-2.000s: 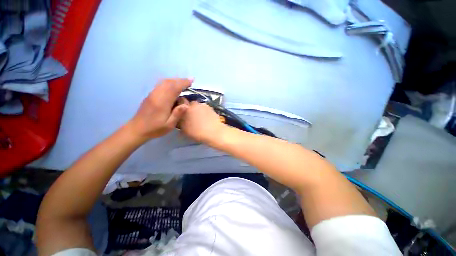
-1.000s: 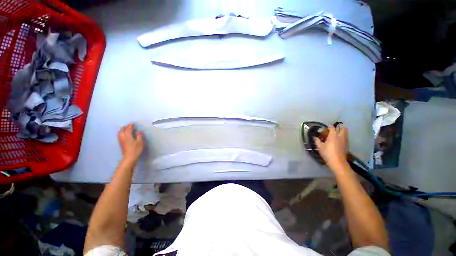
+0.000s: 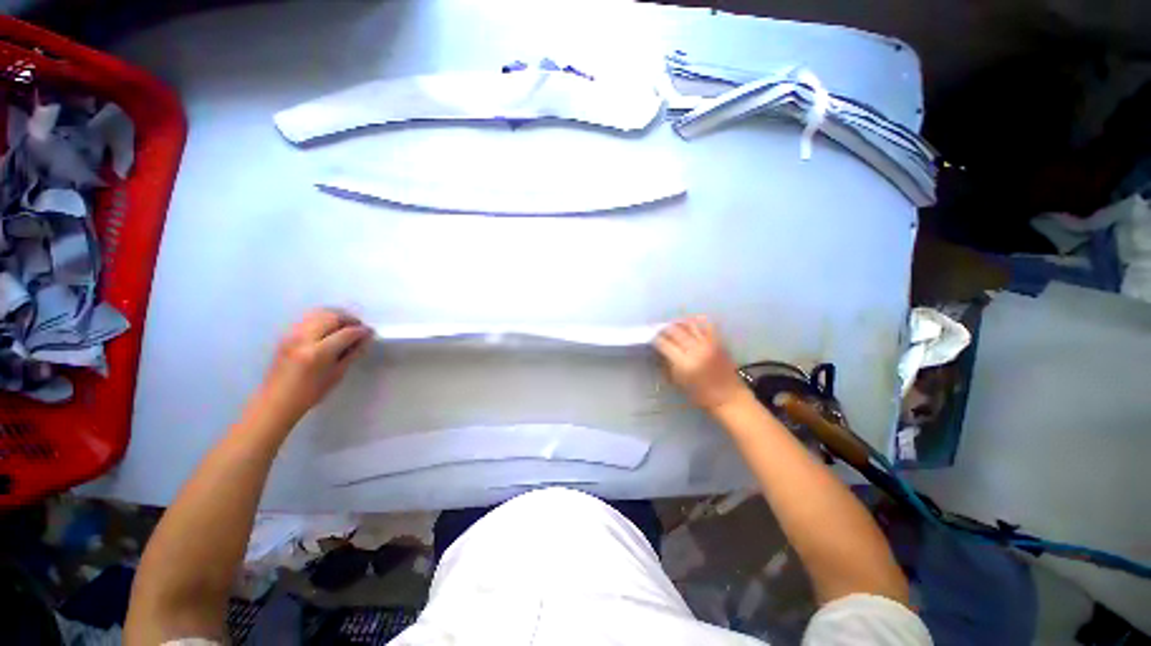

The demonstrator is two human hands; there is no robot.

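Note:
A narrow white curved band piece (image 3: 505, 336) is stretched between my two hands over the pale table cover. My left hand (image 3: 318, 353) pinches its left end and my right hand (image 3: 697, 358) pinches its right end. The steam iron (image 3: 808, 404) stands at the right of the table, its brown wooden handle towards me, with no hand on it. A pale arc-shaped piece (image 3: 505, 449) lies near the table's front edge. A slim pressed band (image 3: 505, 206) with a dark edge line lies farther up the table.
A wider pale layered arc (image 3: 417, 106) lies at the far side. A tied bundle of bands (image 3: 839, 124) is at the far right. A red basket (image 3: 158, 202) with grey-blue cut pieces (image 3: 57, 240) is at the left. The blue hose (image 3: 928, 505) runs right from the iron.
My right hand has let go of the iron and moved left to the band's right end. My left hand has taken the left end. The band now looks straighter, pulled between both hands.

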